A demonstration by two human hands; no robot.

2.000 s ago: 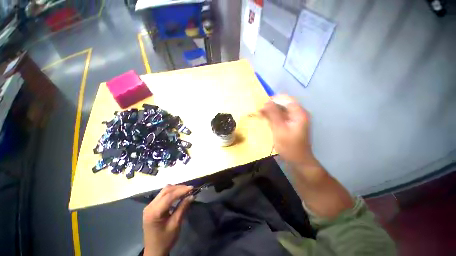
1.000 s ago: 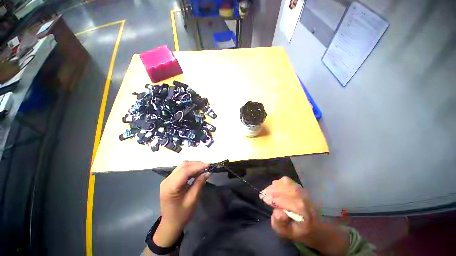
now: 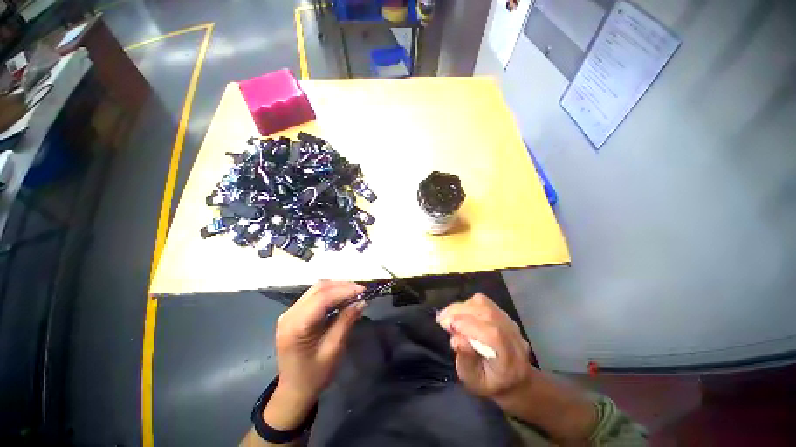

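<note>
My left hand holds a small black-and-silver fitting between thumb and fingers, just in front of the table's near edge. My right hand holds a thin brush with a pale handle end. Its dark shaft points up and left, with the tip at or close to the fitting; contact cannot be told. A jar with pale sides and a crusted black top stands upright on the table. A loose pile of black-and-silver fittings lies left of the jar.
The tan work table lies before me. A magenta box stands behind the pile. A grey wall with a paper sheet is at the right. A bench stands at the left, and a blue bin lies beyond the table.
Over two seconds, my right hand has come from right of the jar down to the fitting, and the brush now shows. Since one second ago it has shifted slightly left.
</note>
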